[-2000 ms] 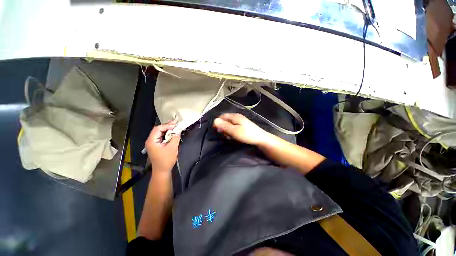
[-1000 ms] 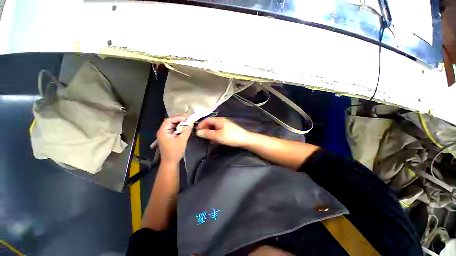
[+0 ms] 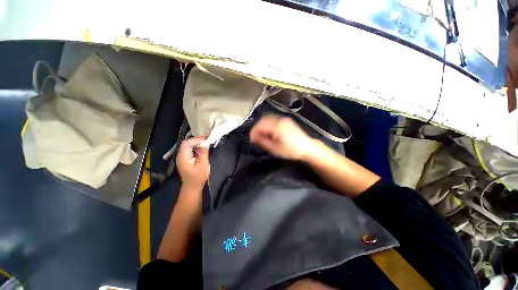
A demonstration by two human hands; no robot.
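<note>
A beige bag [image 3: 218, 99] hangs from under the table edge into my lap, over the dark grey apron [image 3: 272, 226]. My left hand [image 3: 194, 161] pinches its pale raw seam edge [image 3: 218, 133] at the lower left corner. My right hand [image 3: 279, 136] is blurred, with curled fingers, to the right of the seam and apart from it; whether it holds a tool cannot be seen. A narrow beige strap [image 3: 326, 116] loops out at the bag's right.
The white table [image 3: 238, 37] with a frayed yellow-taped edge spans the top. Another beige bag [image 3: 82, 130] lies on a grey board [image 3: 150, 96] at left. A pile of beige bags and straps [image 3: 454, 170] is at right.
My right hand was at the seam beside my left hand a second ago and has moved up and right, away from it. My left hand still pinches the seam edge.
</note>
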